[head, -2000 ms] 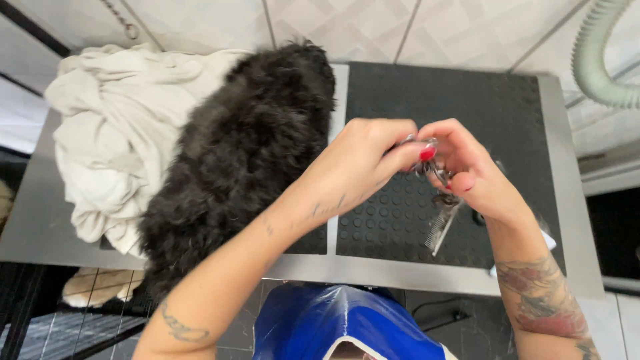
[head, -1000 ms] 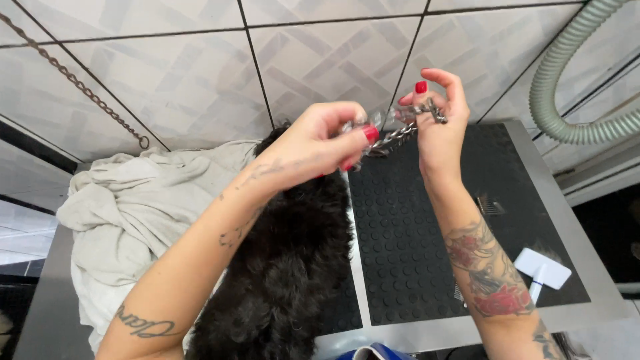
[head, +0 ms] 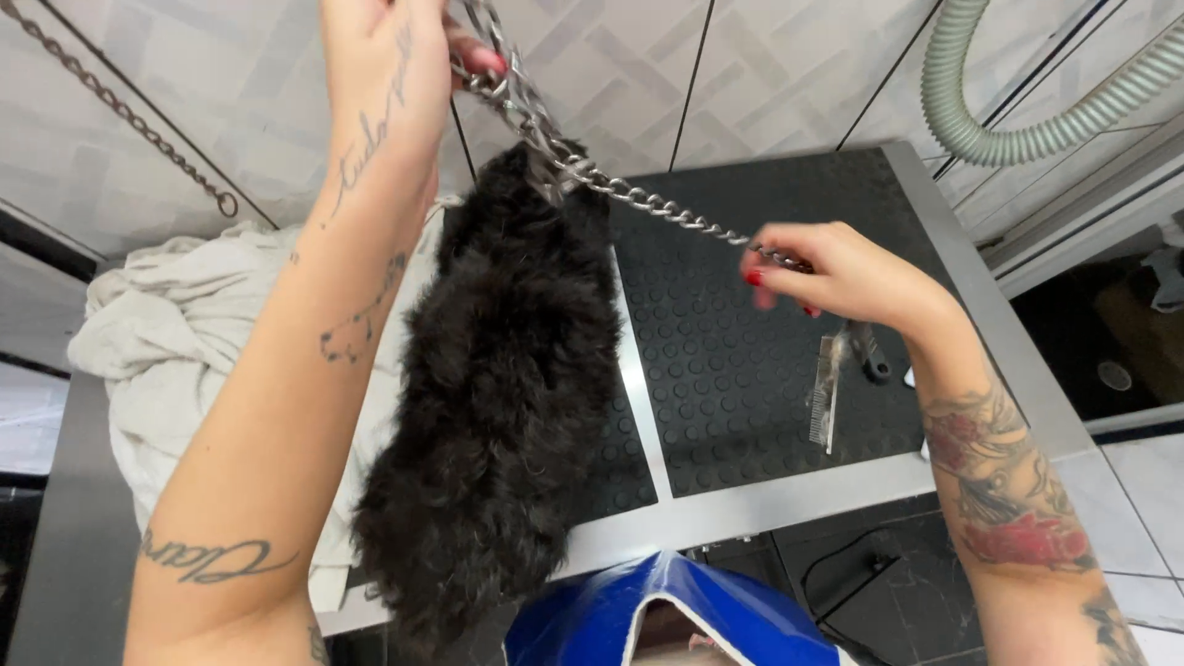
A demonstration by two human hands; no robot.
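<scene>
A metal chain [head: 666, 211] runs slantwise in front of a black, curly-coated dog [head: 513, 370] on the grooming table. My left hand [head: 416, 46], cut off by the top edge, holds the chain's upper part, where several strands hang together near the dog's head. Lower and to the right, my right hand [head: 814, 273] grips the chain's other end between thumb and fingers. Below that hand a metal comb [head: 823, 393] lies on the black rubber mat [head: 721, 370], beside a dark-handled tool [head: 869, 356] that is partly hidden.
A crumpled pale towel [head: 185, 324] lies left of the dog. A second chain [head: 120, 106] hangs at the tiled wall on the left. A ribbed hose [head: 971, 129] curves down at the upper right. The table's metal edge [head: 758, 509] runs near my blue apron [head: 592, 601].
My hands were close together with the chain bunched between them; they have moved apart, and the chain now stretches between them. The view has tilted and shifted.
</scene>
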